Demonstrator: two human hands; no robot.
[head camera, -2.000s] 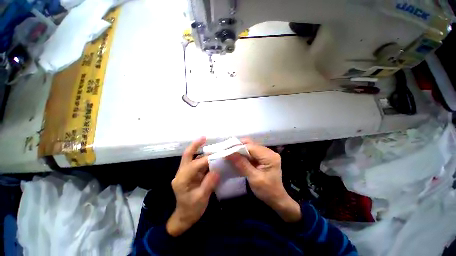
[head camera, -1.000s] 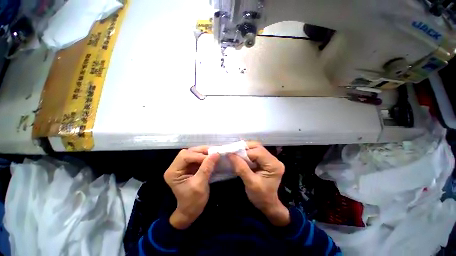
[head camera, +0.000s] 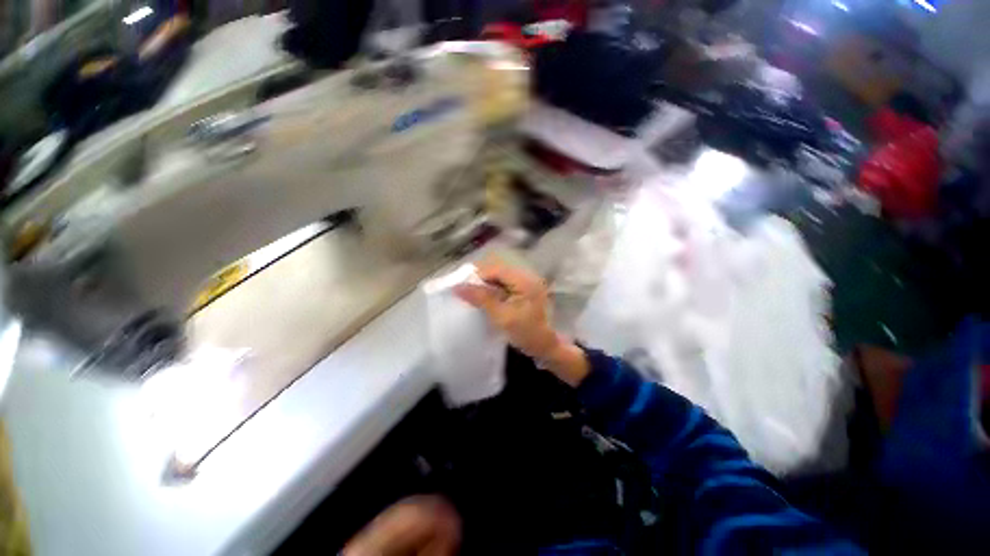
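The small white fabric piece (head camera: 467, 348) hangs down from my right hand (head camera: 516, 310), which pinches its top edge with thumb and fingers, over the table's front edge near the right end of the machine bed. My left hand (head camera: 407, 529) is blurred and cut off by the bottom edge of the picture; its fingers cannot be made out and nothing shows in it. The cream-white sewing machine head (head camera: 282, 185) lies behind, with its dark needle area (head camera: 136, 342) at the left. The whole view is blurred.
White cloth is heaped at the right (head camera: 727, 326), beside my right forearm. The white tabletop (head camera: 315, 456) runs along the front of the machine bed (head camera: 293, 326). A red object (head camera: 903, 163) and dark items lie farther back at the right.
The view has swung to the right. My hands were together on the fabric piece; now they are apart, and only my right hand holds it, hanging unfolded.
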